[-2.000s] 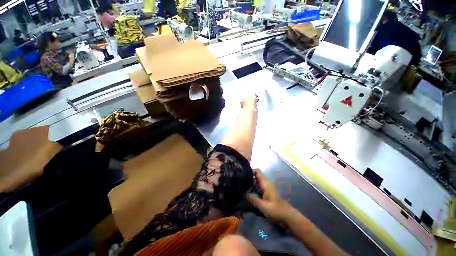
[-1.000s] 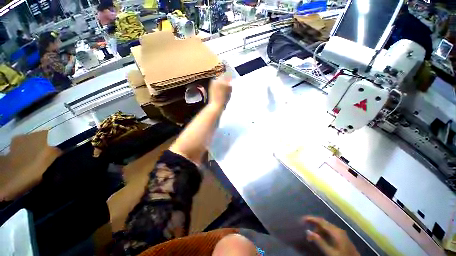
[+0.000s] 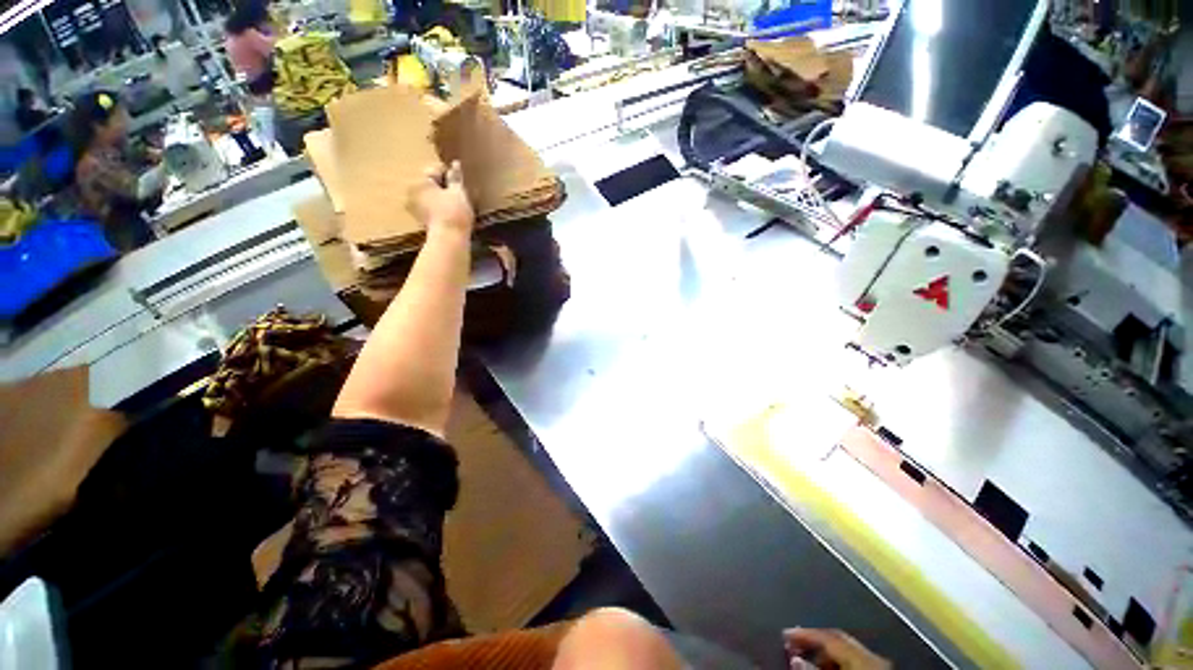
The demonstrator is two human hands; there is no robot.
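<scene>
My left hand (image 3: 445,203) is over the stack of tan-brown cut panels (image 3: 518,183) at the left of the table. Its fingers are closed on the top panel (image 3: 380,151), which is bent up and creased beside them. My right hand (image 3: 837,649) is at the bottom edge, cut off and blurred, with its fingers partly curled; I cannot tell if it holds anything. The sewing template (image 3: 949,537), with its pink and yellow bands and black slots, lies at the lower right with no panel seen on it.
The white sewing machine head (image 3: 922,282) stands over the shiny table (image 3: 641,353) at the right. Loose brown panels (image 3: 504,537) lie below the table edge, near a yellow-and-black bundle (image 3: 277,360). Other workstations and people are behind.
My left hand has moved from the table onto the stack, and the top panel is now bent up. My right hand has moved right and down to the picture's edge.
</scene>
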